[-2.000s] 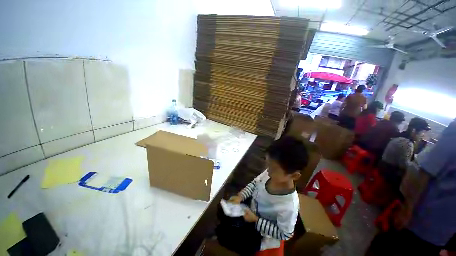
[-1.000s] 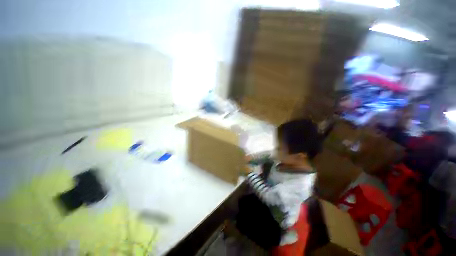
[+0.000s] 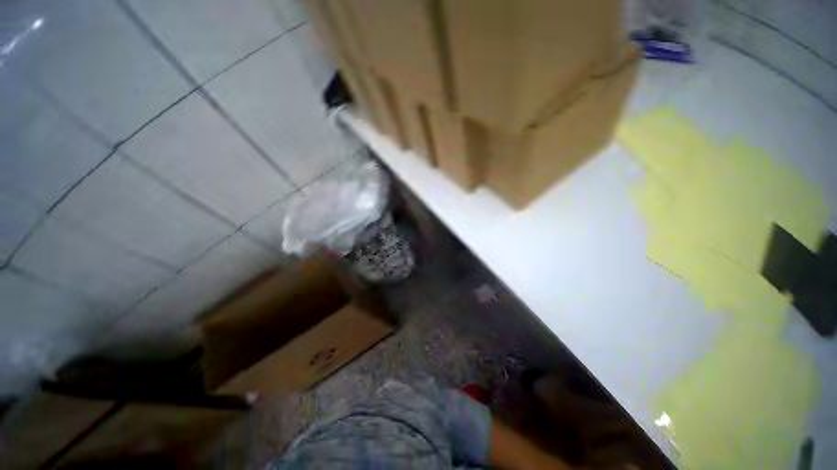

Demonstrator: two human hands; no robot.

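Note:
Neither of my hands is in view. A grey-blue sleeve [image 3: 468, 422] and part of a bare forearm show at the bottom edge; the hand is cut off or hidden. On the white table [image 3: 551, 266] lie overlapping yellow paper sheets [image 3: 725, 211]. Two black flat rectangles [image 3: 808, 275], perhaps a phone and case, lie at the right edge of the picture, partly over the yellow sheets. Brown cartons [image 3: 541, 73] stand stacked on the table at the top. A small blue-purple item [image 3: 663, 48] lies beside them.
Left of the table, an open brown carton [image 3: 303, 353] stands on the floor. A bin with a clear plastic bag [image 3: 344, 220] stands near the tiled wall [image 3: 165, 174]. More cardboard [image 3: 128, 436] is at the bottom left. The table edge runs diagonally down to the right.
The view has swung left and down. The child, the stools and the tall cardboard stack have left the picture; the stacked cartons, bin and floor carton have come in.

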